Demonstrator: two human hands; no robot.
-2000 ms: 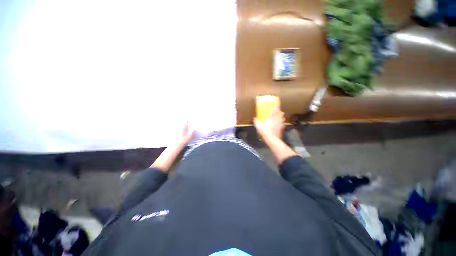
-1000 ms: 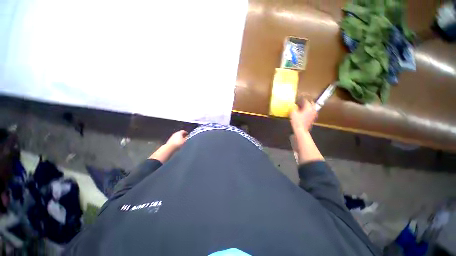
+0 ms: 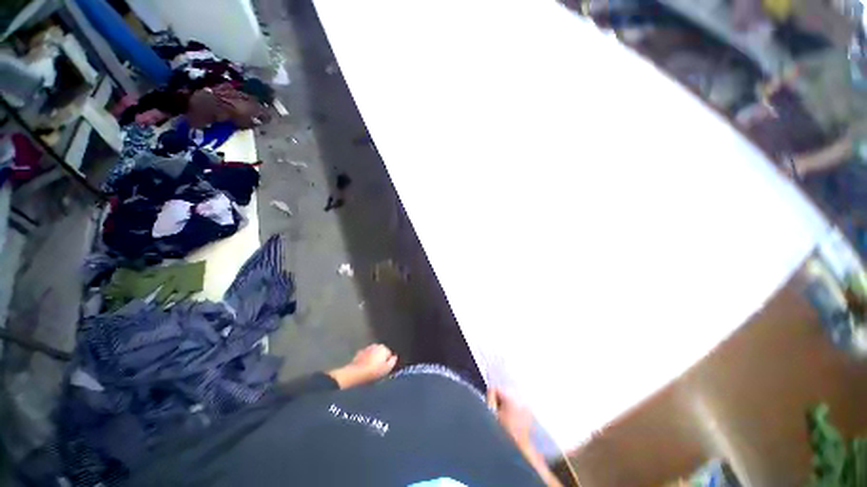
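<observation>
The wide white sheet (image 3: pixel 589 219) covers the long brown table (image 3: pixel 732 399) up to a cut end at the lower right. My right hand (image 3: pixel 510 414) is at the sheet's near edge, blurred, and nothing clear shows in it; whether it grips the sheet I cannot tell. My left hand (image 3: pixel 369 363) is off the table, in front of my body, with fingers curled; nothing shows in it. The small open box (image 3: pixel 711 475) is partly cut off at the bottom edge. Green fabric (image 3: pixel 837 447) lies at the lower right.
Dark and striped fabric scraps (image 3: pixel 181 352) lie in heaps on the floor at the left, beside shelves (image 3: pixel 86 124). A concrete floor strip (image 3: pixel 314 228) runs between the heaps and the table. Blurred cluttered items stand beyond the table's far side.
The view has turned left along the table. My right hand has left the yellow block and scissors area and is now at the sheet's edge. The yellow block is out of view.
</observation>
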